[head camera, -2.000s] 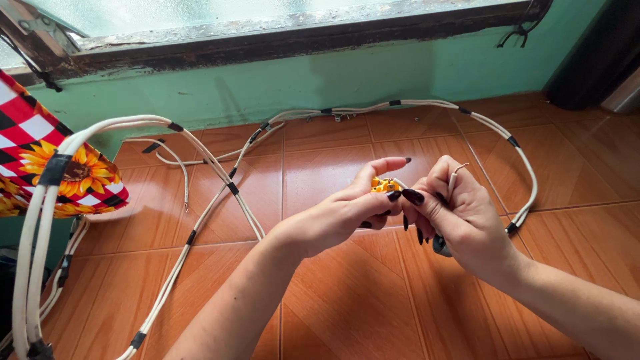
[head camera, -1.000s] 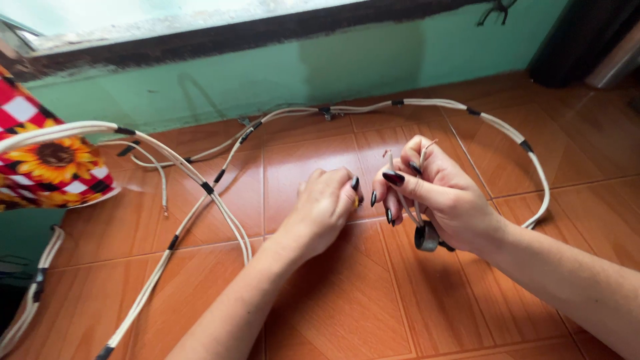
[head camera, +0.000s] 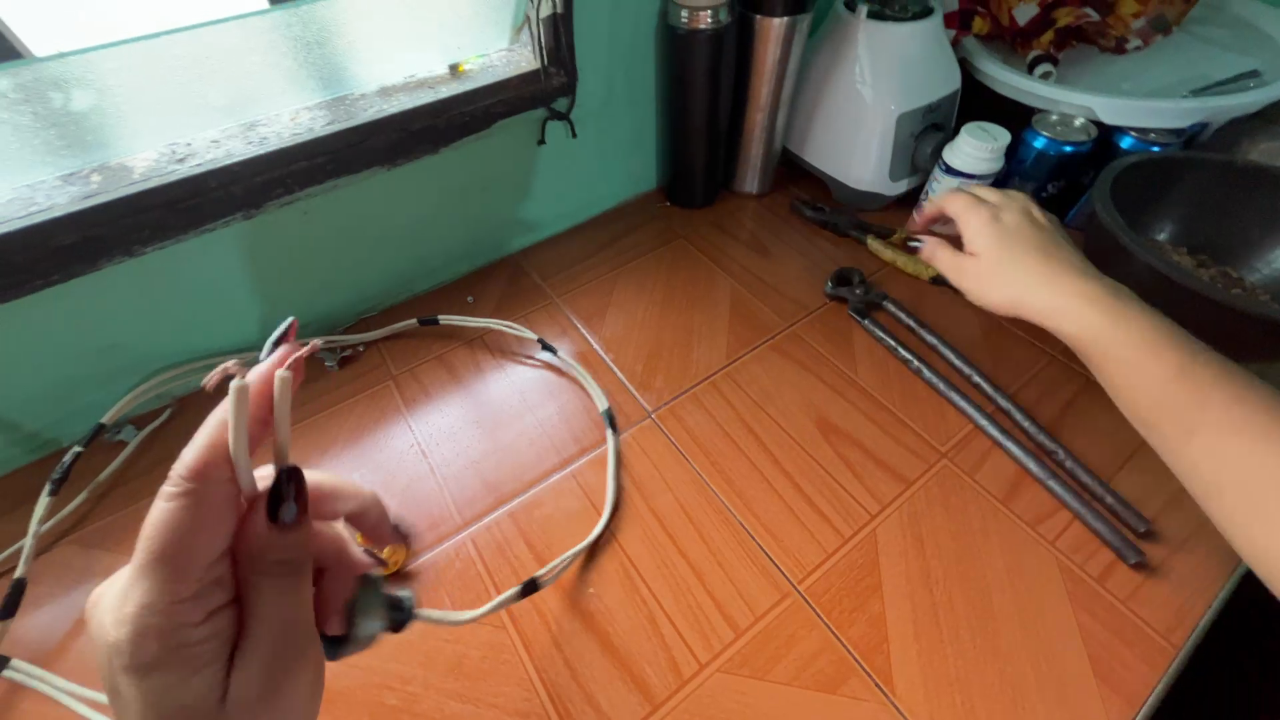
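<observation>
My left hand (head camera: 250, 560) grips two white insulated wire ends (head camera: 283, 415), whose bare copper strands stick up. A small yellow-orange item (head camera: 385, 552) is held in the curled fingers of that hand, and a dark and grey fitting (head camera: 370, 615) hangs below them on the cable. The white twin cable (head camera: 612, 470), banded with black tape, loops over the tiles. At the back right, my right hand (head camera: 1000, 250) has its fingers at the yellow handles of dark-jawed pliers (head camera: 900, 258); how firmly it holds them is unclear. Long-handled metal pincers (head camera: 990, 415) lie in front of it.
A black bottle (head camera: 698, 105), a steel tumbler (head camera: 768, 100), a white blender base (head camera: 875, 100), a white-capped bottle (head camera: 970, 155) and blue cans (head camera: 1050, 150) stand along the back. A dark basin (head camera: 1120, 225) is at right, beneath a white tray (head camera: 1085, 95). A window ledge (head camera: 300, 165) runs along the left.
The view has swung right. The wires, held in my right hand before, are now in my left hand. My right hand has moved away to the pliers.
</observation>
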